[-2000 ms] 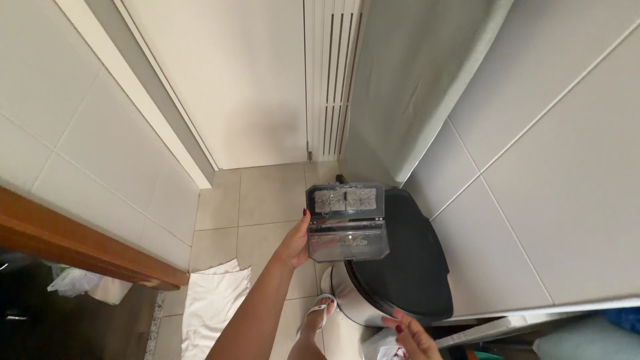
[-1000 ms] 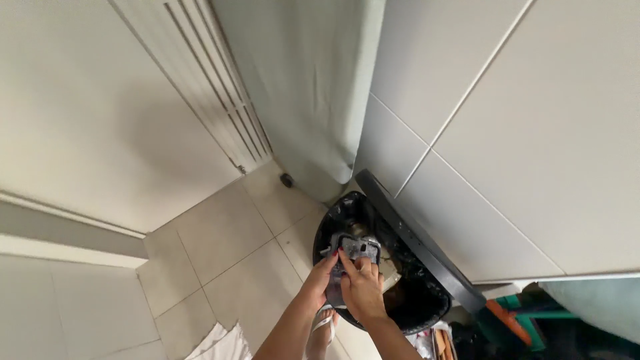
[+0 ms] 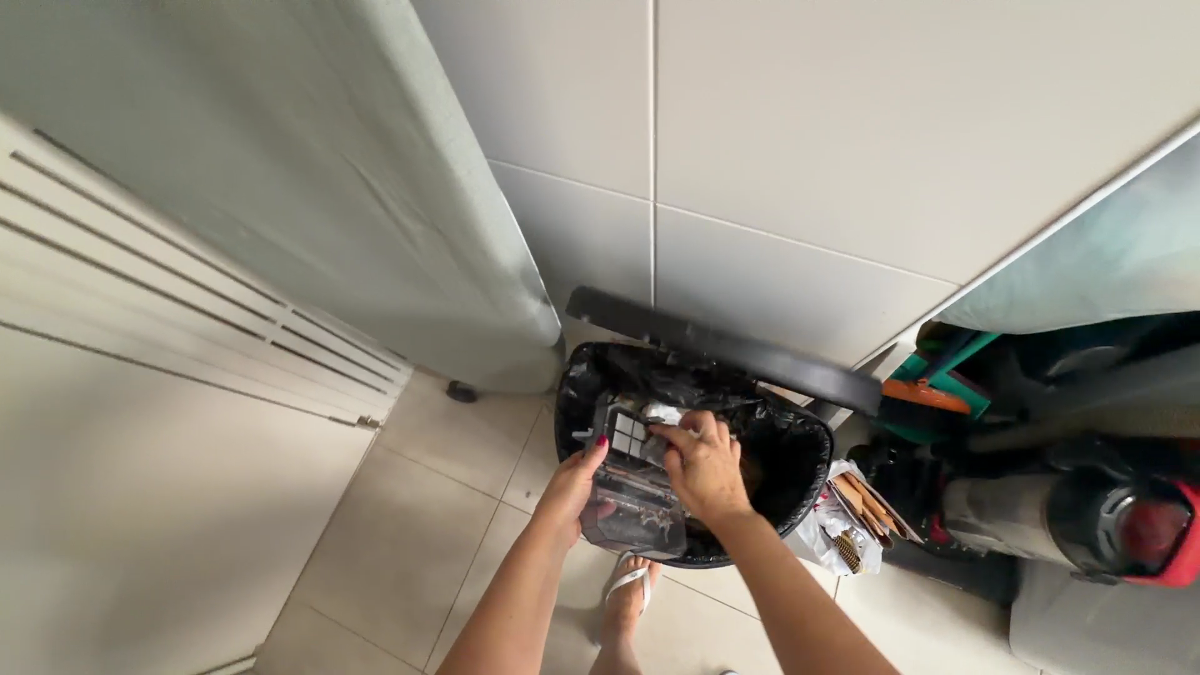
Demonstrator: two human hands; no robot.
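Over the uncovered trash bin (image 3: 816,450), lined with a black bag, my left hand (image 3: 572,492) holds a clear plastic dust container (image 3: 637,520) by its left side. The container is unfolded, and its upper part carries a white gridded filter panel (image 3: 626,433). My right hand (image 3: 703,464) reaches across it with the index finger at the panel's right edge; whether it grips anything there cannot be told. Some white and brown waste lies in the bin, partly hidden by my right hand. The bin's dark lid (image 3: 722,352) stands raised behind it, near the tiled wall.
A covered ironing board (image 3: 375,187) leans left of the bin, beside a slatted white door (image 3: 141,422). A bag of cardboard (image 3: 844,525), a green and orange brush (image 3: 928,394) and a red and grey vacuum cleaner (image 3: 1078,525) are at the right. My sandalled foot (image 3: 628,595) is below the bin.
The bin's lid was down two seconds ago and is now raised. My right hand has come from beside the bin to the container, which is now over the bin. The view has swung right.
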